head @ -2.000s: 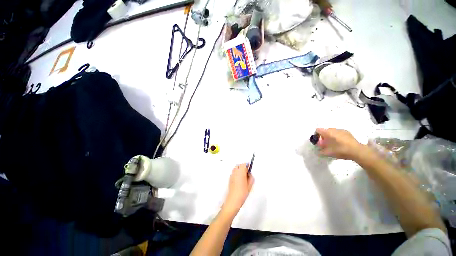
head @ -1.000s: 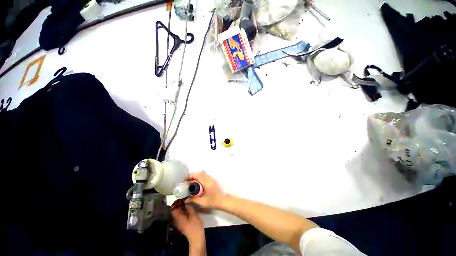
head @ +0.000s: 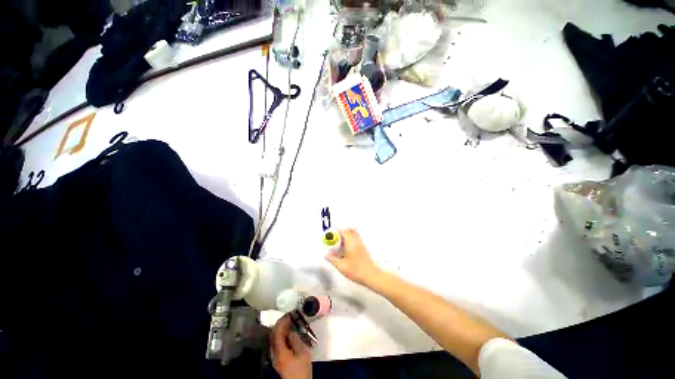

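My right hand (head: 354,257) has its fingers around the small yellow-topped container (head: 331,239) on the white table. My left hand (head: 291,354) is at the near edge, holding a small dark narrow tool, possibly thread snips (head: 303,329). A small pink-and-dark cylinder (head: 317,306) stands beside the left hand, next to a small clear-white round item (head: 288,300). A small dark narrow item (head: 326,218) lies just beyond the yellow-topped container.
A grey and white hand-held machine (head: 231,296) stands left of my left hand. Dark garments (head: 126,252) cover the left side. Cords (head: 285,185), a black hanger (head: 268,106), a printed box (head: 357,105), a blue strip (head: 418,107) and a clear plastic bag (head: 629,222) lie around.
My right hand has left the pink-and-dark cylinder by the machine and moved up to the yellow-topped container. My left hand stays low near the machine, and the dark tool in it now shows.
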